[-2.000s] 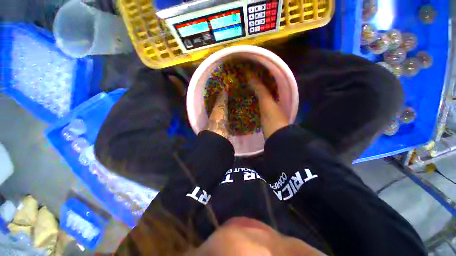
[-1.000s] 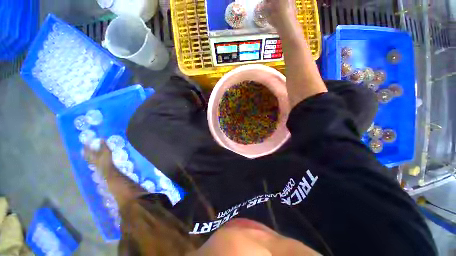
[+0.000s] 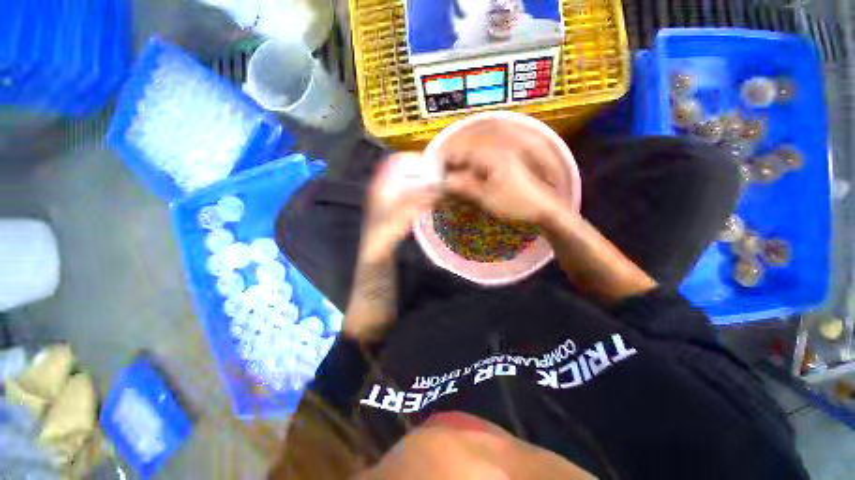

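Note:
The pink bucket (image 3: 564,178) stands between the legs with multicoloured beads (image 3: 483,234) in it. My left hand (image 3: 384,220) is at the bucket's left rim, blurred, and holds a whitish clear ball (image 3: 410,173). My right hand (image 3: 511,187) is over the bucket, fingers bent towards the left hand; whether it holds anything is hidden by blur. A speckled filled ball (image 3: 503,17) sits on the scale (image 3: 487,82), cut by the top edge. The left blue tray (image 3: 202,281) holds many clear balls (image 3: 267,300).
The scale stands on a yellow crate (image 3: 595,66) beyond the bucket. The right blue tray (image 3: 802,281) holds several speckled balls. At upper left are a blue tray of small clear pieces (image 3: 183,122) and a translucent jug (image 3: 281,75). A small blue basket (image 3: 141,417) is at lower left.
My left hand has come from the left tray to the bucket with a clear ball. My right hand has moved from the scale to over the bucket. One more ball shows in the right tray.

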